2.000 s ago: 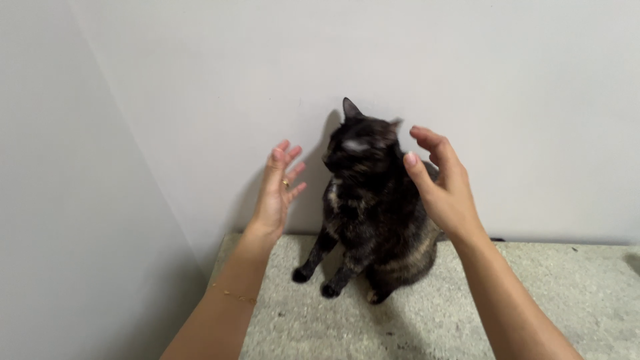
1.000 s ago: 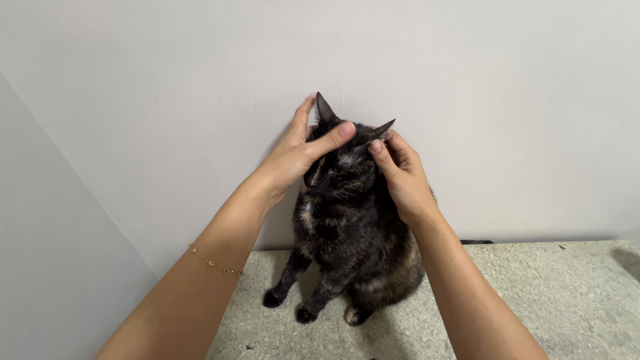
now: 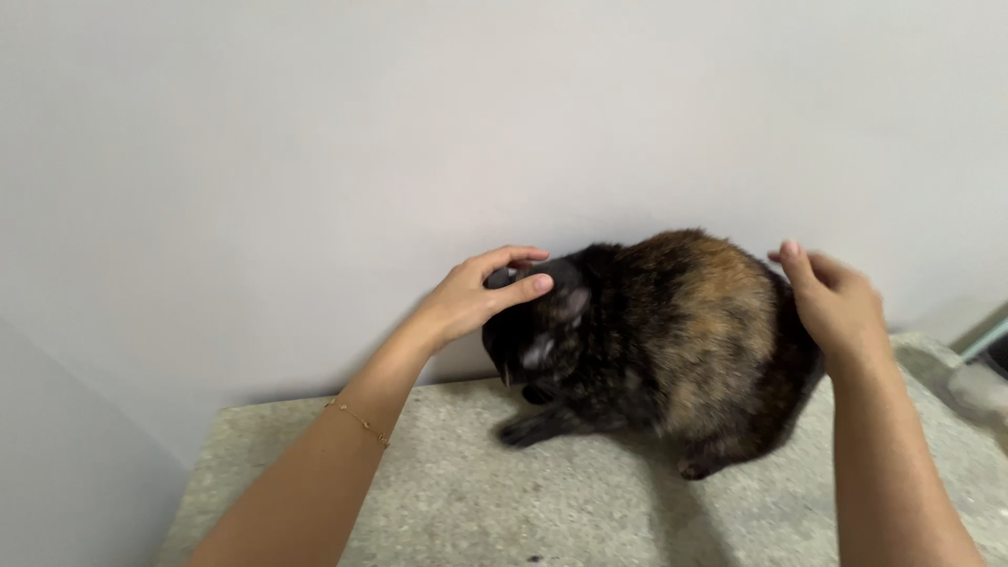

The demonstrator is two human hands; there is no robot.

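A tortoiseshell cat (image 3: 693, 339) crouches side-on on a speckled stone-like surface, its head low and toward the left, blurred by motion. My left hand (image 3: 496, 291) lies over the top of the cat's head, thumb and fingers spread, not closed around it. Near the cat's rump at the right is my right hand (image 3: 827, 291), its fingers partly curled and its thumb raised; whether it touches the fur I cannot tell. A thin chain bracelet (image 3: 362, 424) circles the left wrist.
Behind the cat rises a plain pale wall (image 3: 504, 118), meeting another wall (image 3: 71, 457) at the left. The speckled surface (image 3: 472, 504) has a left edge near that corner. At the far right are a pale green edge (image 3: 988, 335) and a whitish object, partly cut off.
The cat has gone from sitting upright to crouching side-on with its head lowered. My right hand has left its head and moved to its rear; my left hand remains at the head.
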